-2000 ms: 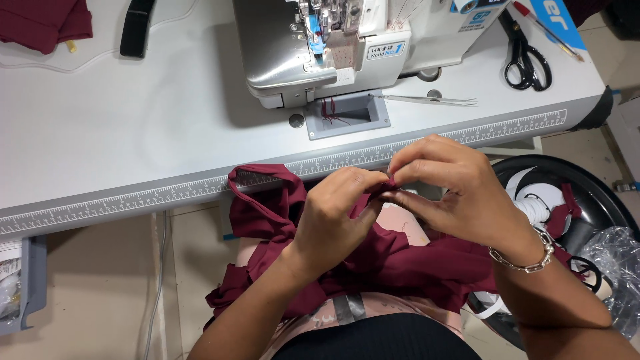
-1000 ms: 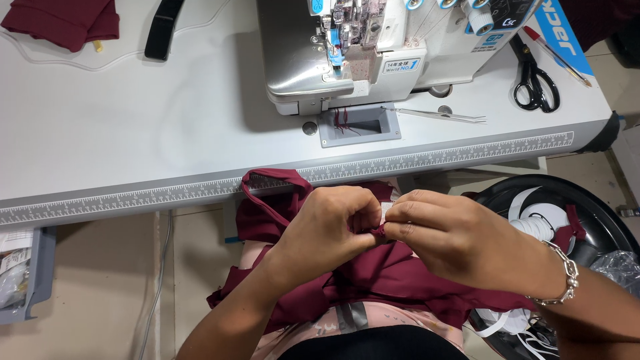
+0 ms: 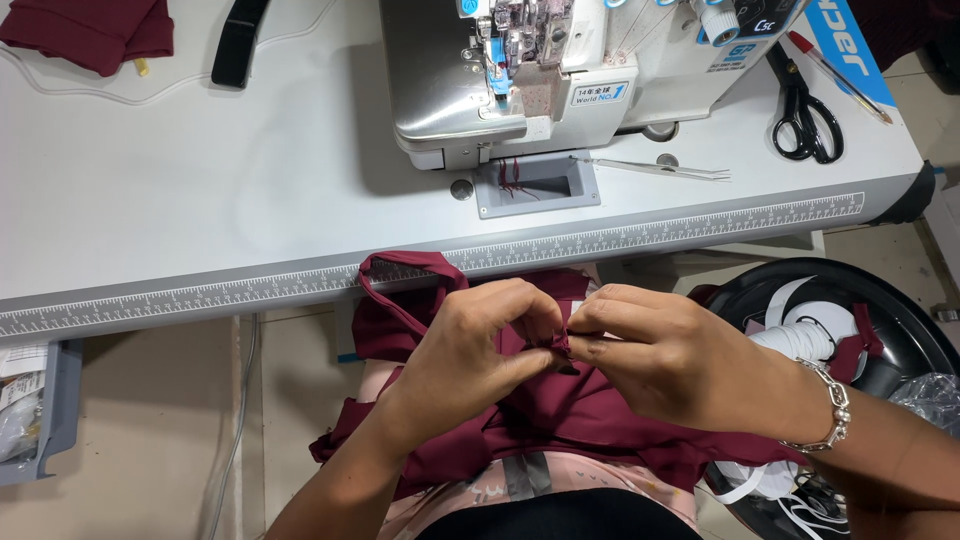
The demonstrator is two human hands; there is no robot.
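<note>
Maroon fabric (image 3: 600,405) lies in folds across the lap, with one looped strip (image 3: 405,262) resting against the table's front edge. My left hand (image 3: 480,352) pinches a small gathered bit of this fabric between thumb and fingers. Touching it at the same spot, my right hand (image 3: 660,352) grips the fabric with its fingertips; a chain bracelet circles that wrist. A small white piece, perhaps a label, shows just behind the right fingertips. The fingers hide most of the gathered bit.
An overlock sewing machine (image 3: 517,82) stands on the white table (image 3: 225,172). Tweezers (image 3: 660,169), black-handled scissors (image 3: 806,120) and a red-capped pen (image 3: 840,75) lie to its right. Folded maroon fabric (image 3: 90,30) is at the back left. A black tub (image 3: 900,300) holds white elastic and scraps.
Both hands remain together on the fabric, while their fingers have shifted their hold. The white piece by the right fingertips, seen one second ago, shows less now.
</note>
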